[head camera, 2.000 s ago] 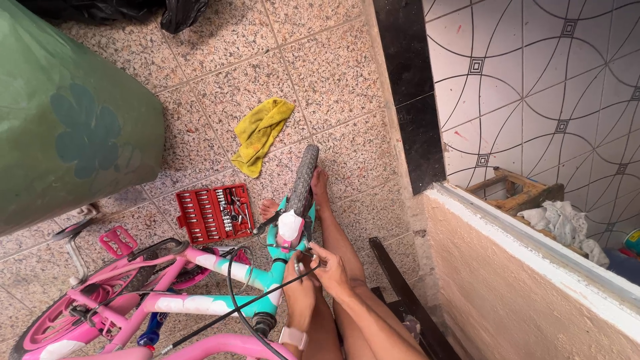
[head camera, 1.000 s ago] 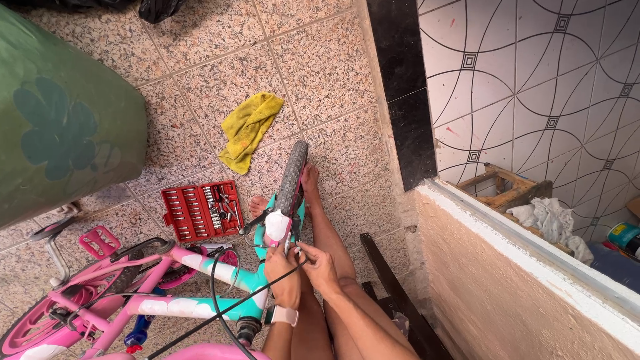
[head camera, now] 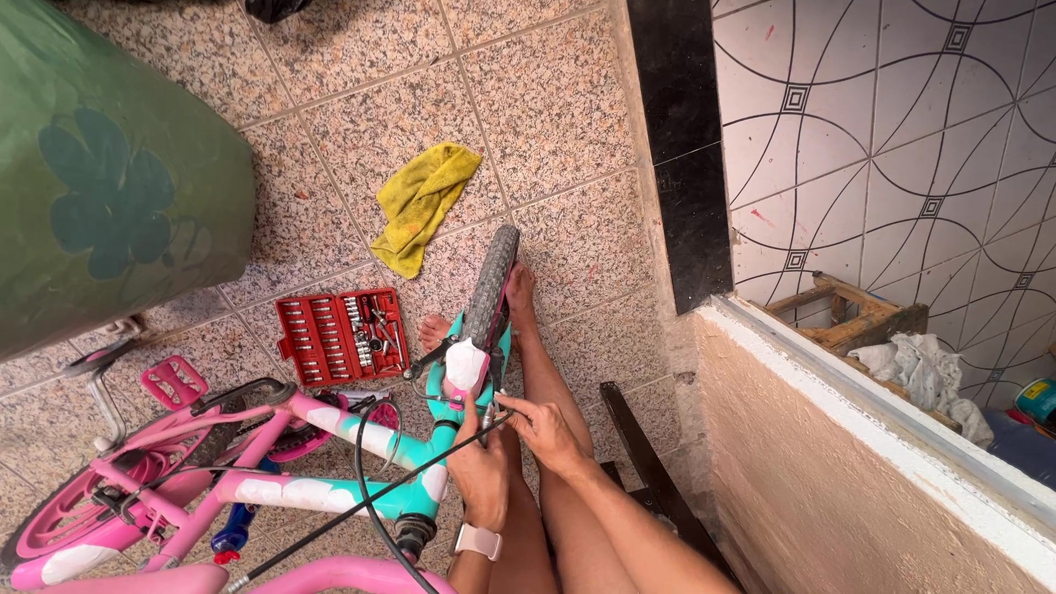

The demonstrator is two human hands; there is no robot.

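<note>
A pink, white and turquoise bicycle frame [head camera: 318, 495] lies across the lower left, its front tire [head camera: 497, 276] between the person's feet. My left hand [head camera: 478, 462], with a watch on its wrist, is at the fork by the front brake, fingers around a small metal part. My right hand [head camera: 540, 429] pinches the end of a black cable [head camera: 388, 488] beside it. The exact grip of both is partly hidden by the fingers. A red socket set case [head camera: 342, 337] lies unfolded left of the wheel, and a yellow cloth [head camera: 425, 206] is on the floor above it.
A large green container [head camera: 198, 190] stands at the upper left. A low wall [head camera: 825, 462] runs along the right, with a wooden piece [head camera: 866, 318] and white rags [head camera: 924, 375] behind it. A dark metal bar [head camera: 643, 462] is beside the legs. A blue bottle [head camera: 233, 528] lies under the frame.
Both hands stay near the front brake with small finger movements. The right hand's fingers have shifted along the cable by the fork.
</note>
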